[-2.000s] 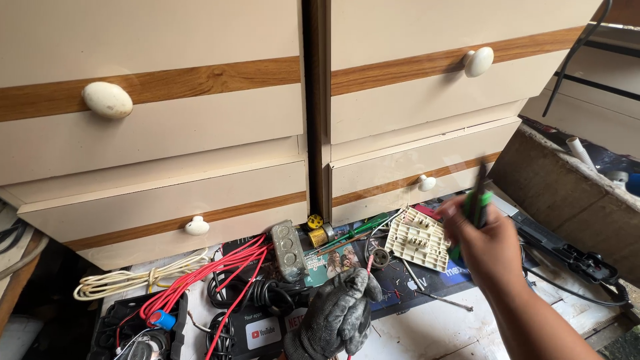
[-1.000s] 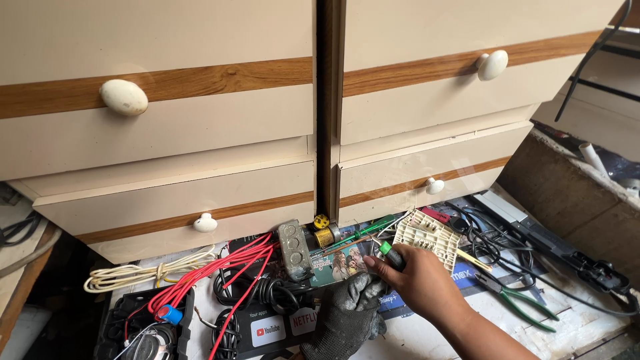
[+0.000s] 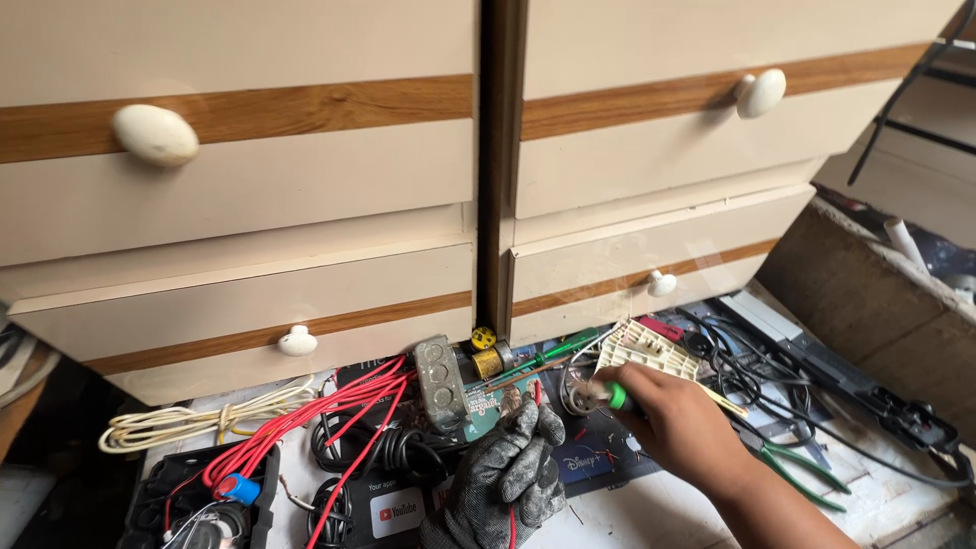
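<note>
My left hand [image 3: 515,465], in a grey and black work glove, is closed on a red insulated wire [image 3: 537,393]; the wire's end sticks up above the fingertips and its length runs out below the glove. To the right, my bare right hand [image 3: 648,404] grips a tool with a green and black handle [image 3: 616,395], most of it hidden by the hand. By those fingers lies a round metal part [image 3: 583,398]. Green-handled pliers [image 3: 804,476] rest on the white surface, right of my right forearm.
Drawers with white knobs [image 3: 297,341] stand behind. Before them lie a metal junction box [image 3: 440,385], coiled red wires [image 3: 305,412], a cream cable bundle [image 3: 206,419], a green screwdriver [image 3: 560,349], a cream plastic grid plate [image 3: 648,351] and black cables [image 3: 396,450]. A concrete block [image 3: 877,267] stands at right.
My right hand came down from its raised position at right to beside my gloved left hand, then moved slightly right of it. The red wire stays in my left hand.
</note>
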